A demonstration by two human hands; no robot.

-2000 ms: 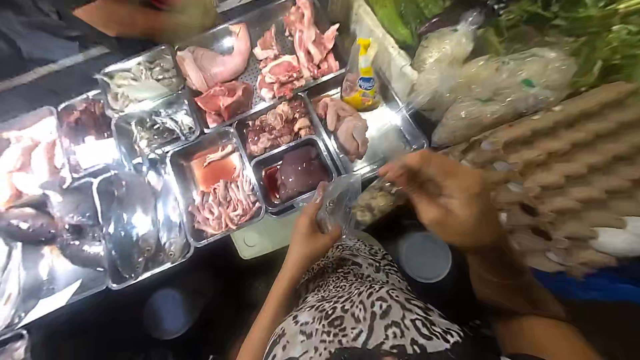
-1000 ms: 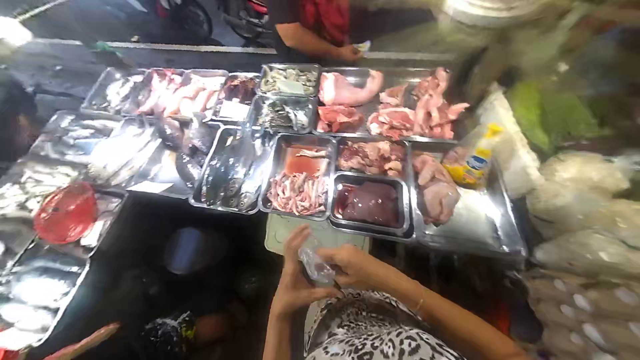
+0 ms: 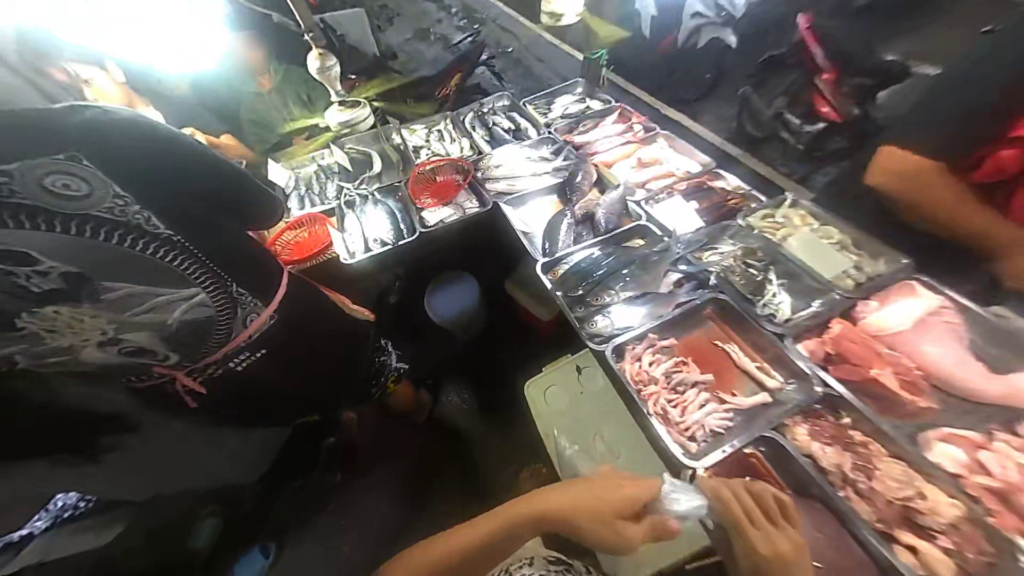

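Note:
At the bottom of the head view, my left hand [image 3: 604, 508] grips one side of a bunched clear plastic bag [image 3: 682, 498]. My right hand [image 3: 756, 524] is at the bag's other side, its fingers curled against the plastic. Both hands are over the edge of a pale green lid [image 3: 576, 408]. Just beyond them is a metal tray [image 3: 696, 458] of chicken feet [image 3: 668, 388]. A tray with dark red contents [image 3: 832, 528] lies beside and partly behind my right hand.
Metal trays of fish [image 3: 624, 280] and raw meat [image 3: 872, 364] cover the stall. Red plastic baskets [image 3: 440, 182] rest on the far trays. A person in a printed black shirt [image 3: 120, 264] stands at left; another person's arm [image 3: 936, 200] is at right. A round pale container [image 3: 453, 298] sits below.
The view has swung left, bringing the person in the black shirt into sight. Two seconds ago my right hand was apart from the bag; now both hands are at it.

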